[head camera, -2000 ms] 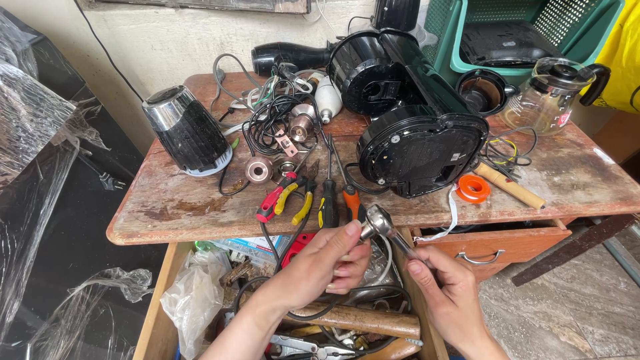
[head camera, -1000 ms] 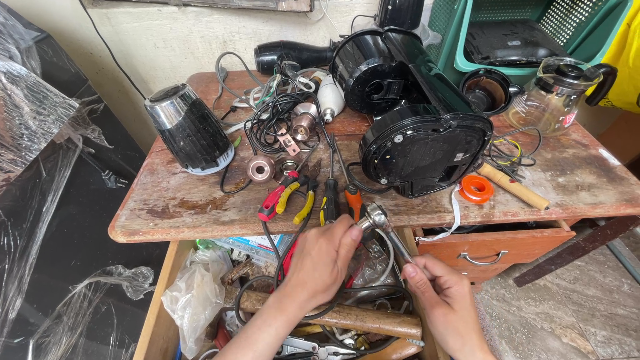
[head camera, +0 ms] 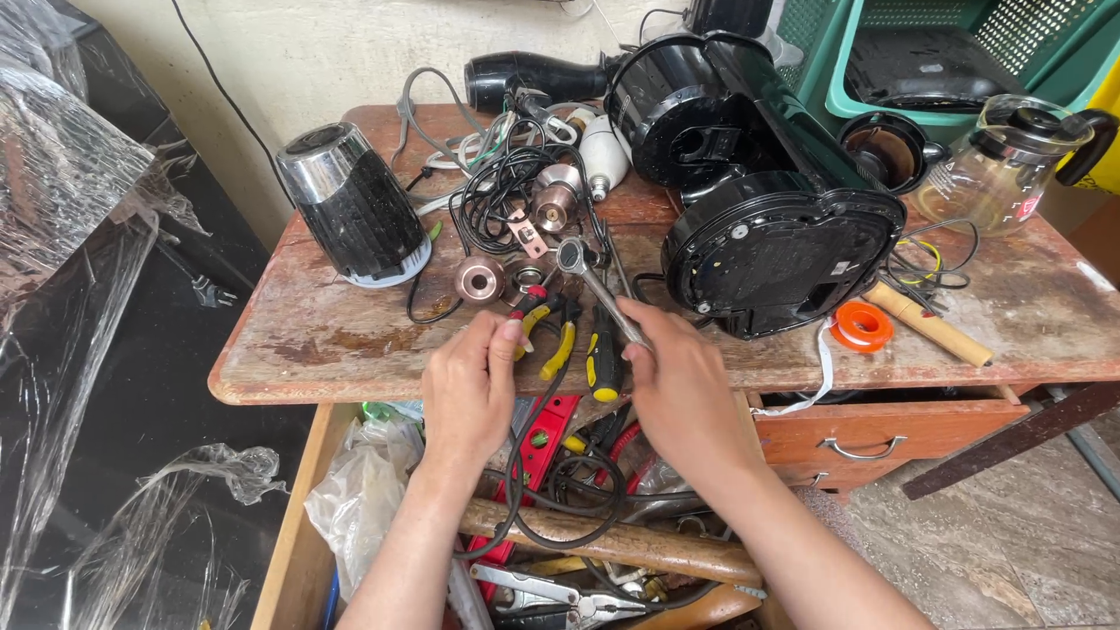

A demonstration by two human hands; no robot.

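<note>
My right hand (head camera: 687, 385) grips the handle of a metal ratchet wrench (head camera: 604, 293), its round head raised over the wooden table beside copper-coloured door knob parts (head camera: 479, 279). My left hand (head camera: 472, 376) has curled fingers at the table's front edge, over red-handled pliers (head camera: 531, 299); whether it grips them is hidden. Yellow-and-black handled pliers (head camera: 560, 350) and a black-and-yellow screwdriver (head camera: 604, 359) lie between the hands. Below is an open drawer holding a red spirit level (head camera: 535, 442), a wooden handle (head camera: 612, 538), black cable and multi-tool pliers (head camera: 560, 595).
An overturned black coffee maker (head camera: 787, 254) lies on the table (head camera: 350, 350), with a glass carafe (head camera: 1006, 175) and orange tape roll (head camera: 862, 326) to its right. A black-and-chrome appliance (head camera: 350, 206), tangled cables (head camera: 499, 192) and a hair dryer (head camera: 534, 79) sit left and behind.
My hands have moved apart. The ratchet wrench, close to both hands earlier, is now in my right hand alone and further up over the table. My left hand has moved left to the red-handled pliers.
</note>
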